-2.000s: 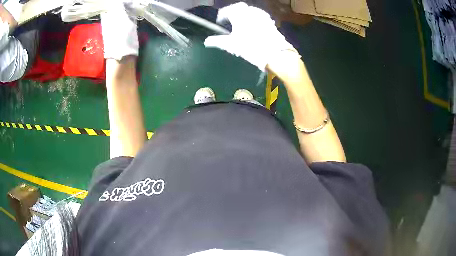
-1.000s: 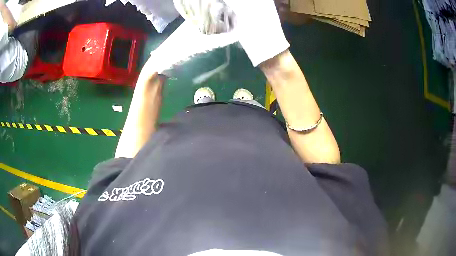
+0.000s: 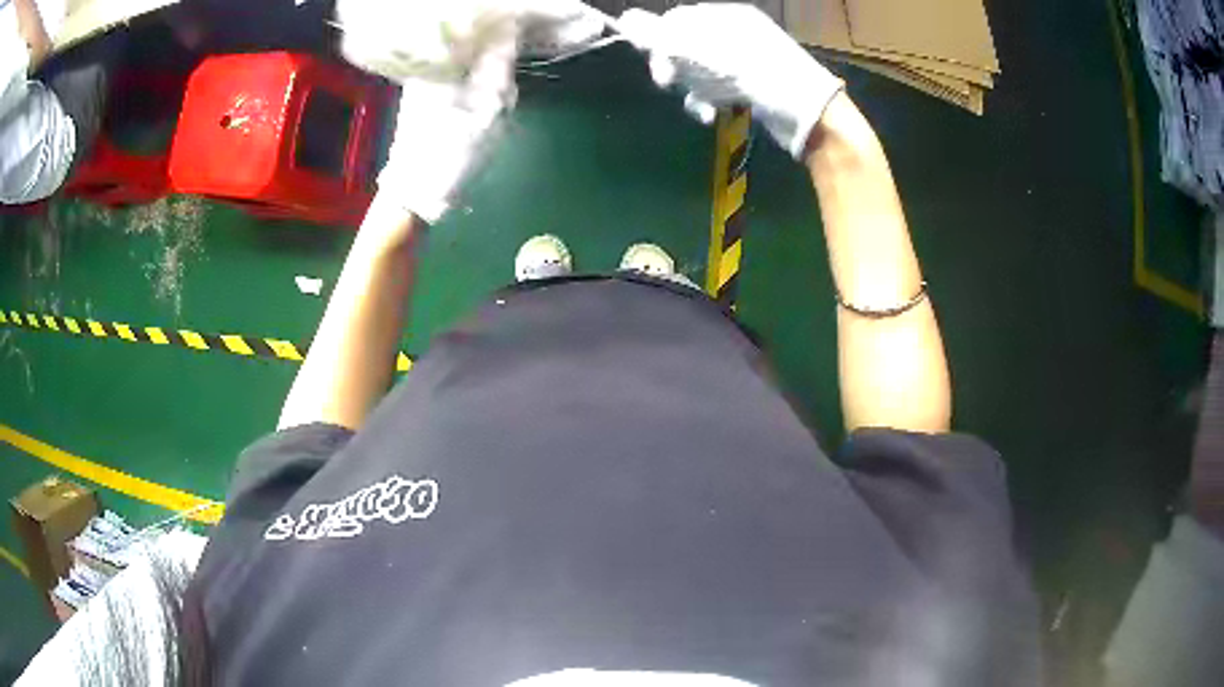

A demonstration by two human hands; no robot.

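Observation:
A pale, whitish bundle of thin strands or film (image 3: 403, 34) is at the top edge, blurred. My left hand (image 3: 456, 121), in a white glove, is closed around it. A thin pale strand (image 3: 571, 51) runs from the bundle to my right hand (image 3: 732, 65), also gloved in white, whose fingertips are pinched on the strand's end. Both hands are held out in front of me above the green floor. The bundle's upper part is cut off by the frame.
A red plastic stool (image 3: 239, 128) stands on the floor at left, beside a person's pale sleeve (image 3: 34, 141). Tan cardboard sheets (image 3: 913, 47) lie at top right. Stacked whitish sheets (image 3: 1188, 101) are at the far right. A brown box (image 3: 54, 523) is at lower left.
My hands were close together over the floor with white material a second ago. Now they are apart, the right one further right, with a strand stretched between them. The stool shows more fully than two seconds ago.

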